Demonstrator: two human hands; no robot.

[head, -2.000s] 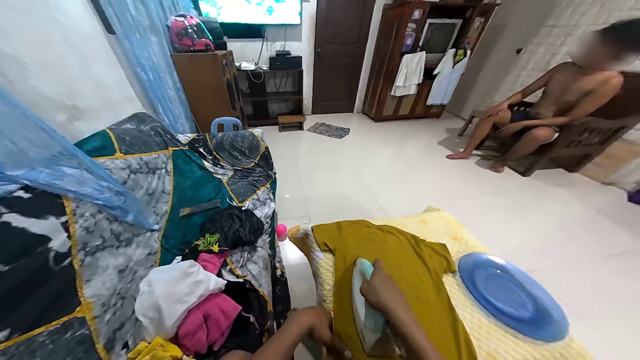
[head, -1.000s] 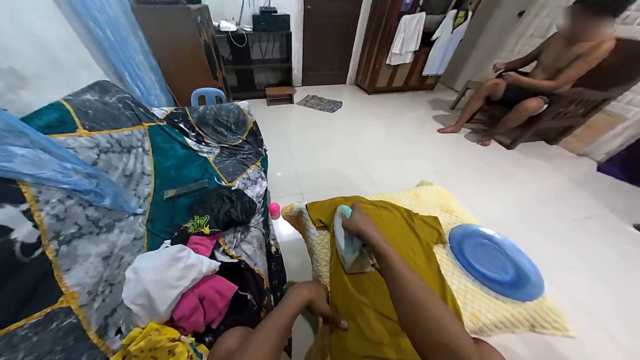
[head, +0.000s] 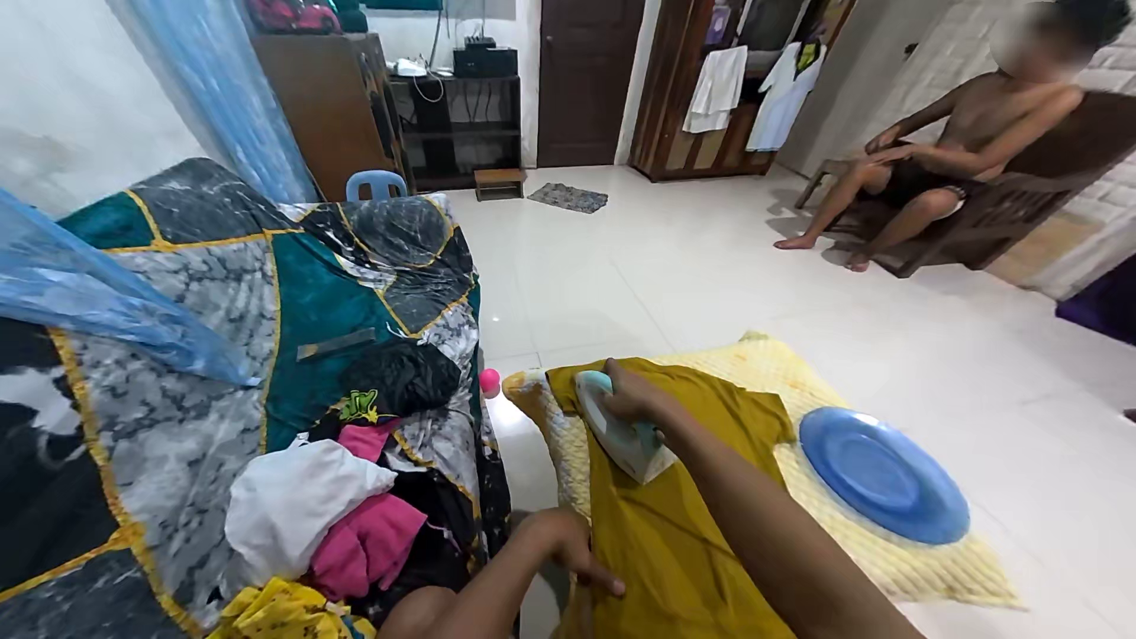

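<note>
My right hand (head: 632, 395) grips the handle of a pale green clothes iron (head: 626, 439), which rests on the upper left part of a mustard-yellow shirt (head: 683, 524). My left hand (head: 572, 546) lies at the shirt's left edge lower down, its fingers touching the cloth; whether it pinches the fabric is not plain. Under the shirt is a yellow quilted pad (head: 932, 568). A round blue plastic plate or lid (head: 879, 475) lies on the pad, right of the shirt.
At left, a patterned cover (head: 177, 311) bears piled clothes, among them a white garment (head: 297, 501) and a pink one (head: 368, 541). A pink ball-like object (head: 490, 382) is beside it. A person (head: 985, 142) sits on a wooden chair (head: 1038, 195) at upper right. A blue stool (head: 376, 185) stands farther back.
The iron in my right hand has moved from the shirt's middle up toward its upper left. My left hand remains at the left edge. The view has tilted down somewhat.
</note>
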